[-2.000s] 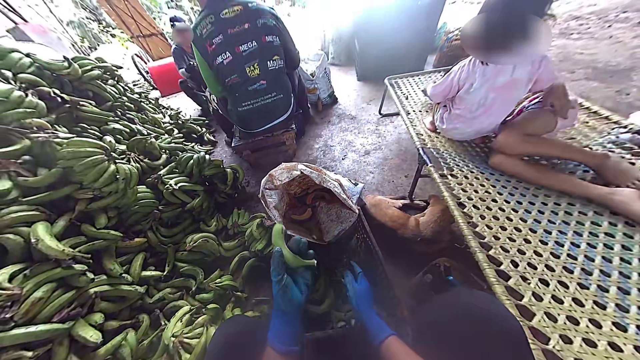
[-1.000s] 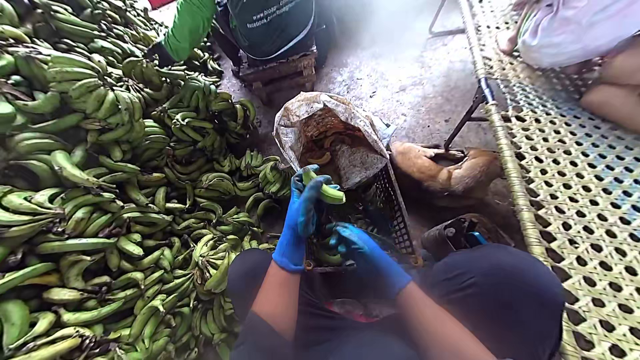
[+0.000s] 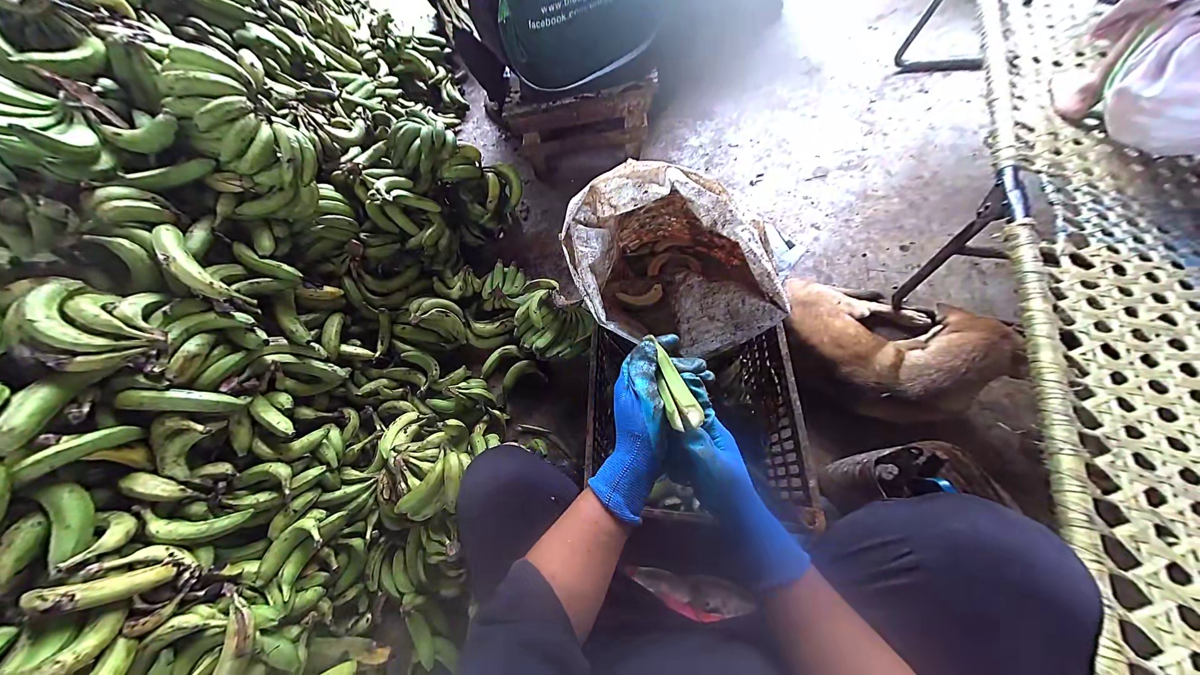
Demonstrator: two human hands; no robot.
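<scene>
My left hand (image 3: 640,403), in a blue work glove, is closed around a green plantain (image 3: 677,392) whose skin is split lengthwise. From the right, my right hand (image 3: 705,441), gloved alike, presses against the same plantain; its fingers are partly hidden behind it. Both hands are over a black plastic crate (image 3: 786,422) between my knees. Just beyond them a dirty white woven sack (image 3: 741,309) stands with its mouth wide, peels (image 3: 647,292) inside. A large heap of green plantains (image 3: 272,394) fills the left side.
A tan dog (image 3: 881,361) lies right of the crate, beside the metal leg of a woven cot (image 3: 1059,394). Part of a person in light clothing (image 3: 1158,89) is on the cot. Ahead, another person in a dark shirt (image 3: 572,37) sits on a low wooden stool (image 3: 586,122).
My right hand has come up to the plantain beside my left hand; a second ago the two were apart. The person ahead no longer shows a green sleeve. The view has tilted downward.
</scene>
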